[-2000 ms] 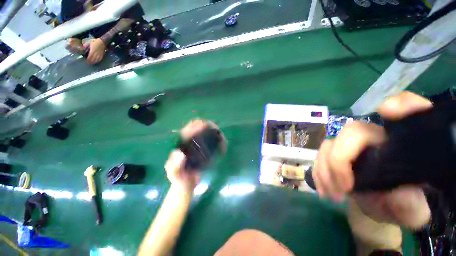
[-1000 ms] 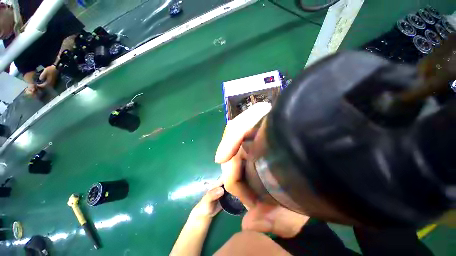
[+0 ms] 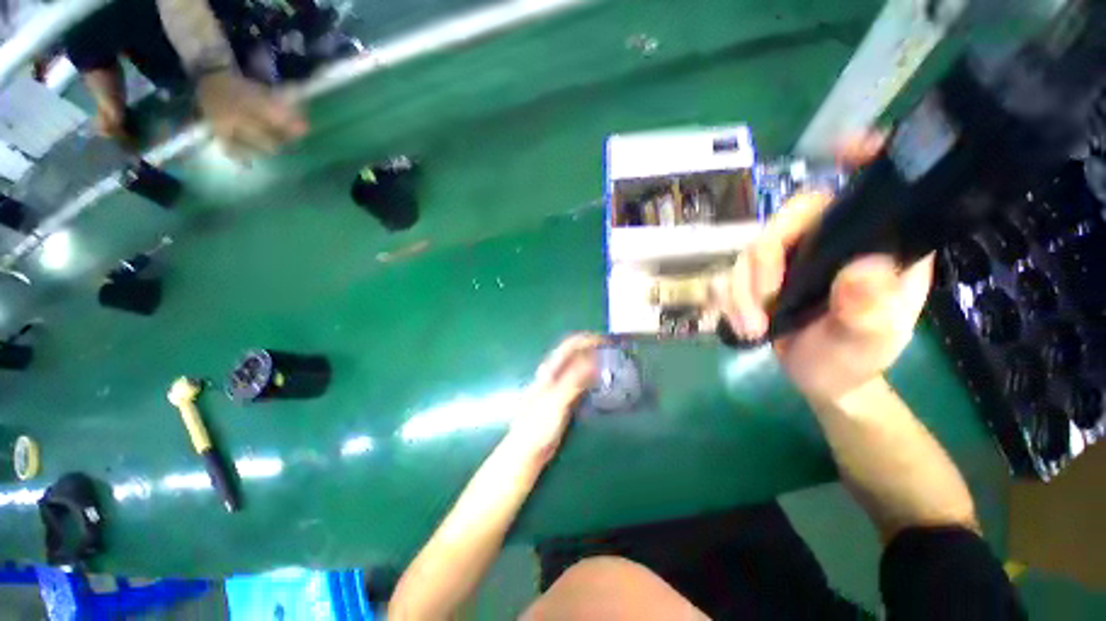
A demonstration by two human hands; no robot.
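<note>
My right hand (image 3: 837, 285) is closed around the black electric screwdriver (image 3: 898, 194), its tip end at the front of the screw feeder (image 3: 679, 148). The feeder is a white-topped box with blue sides, an open bin and a brass-coloured front area. My left hand (image 3: 568, 379) is on a round housing (image 3: 616, 379), blurred, with its greyish round end up, on the green bench just in front of the feeder. The bit and any screw on it cannot be made out.
A black cylindrical housing (image 3: 297, 375) lies at left beside a yellow-and-black hammer (image 3: 201, 439). A tape roll (image 3: 27, 457) and black strap (image 3: 73, 519) are far left. The blister tray (image 3: 1031, 315) is at right, behind it a white post (image 3: 876, 79). Another person's hand (image 3: 249, 115) reaches over the bench edge.
The screwdriver has swung away from above the housing, back to the feeder front. The housing's round end now shows beside my left hand. The other person's arm has reached out over the bench.
</note>
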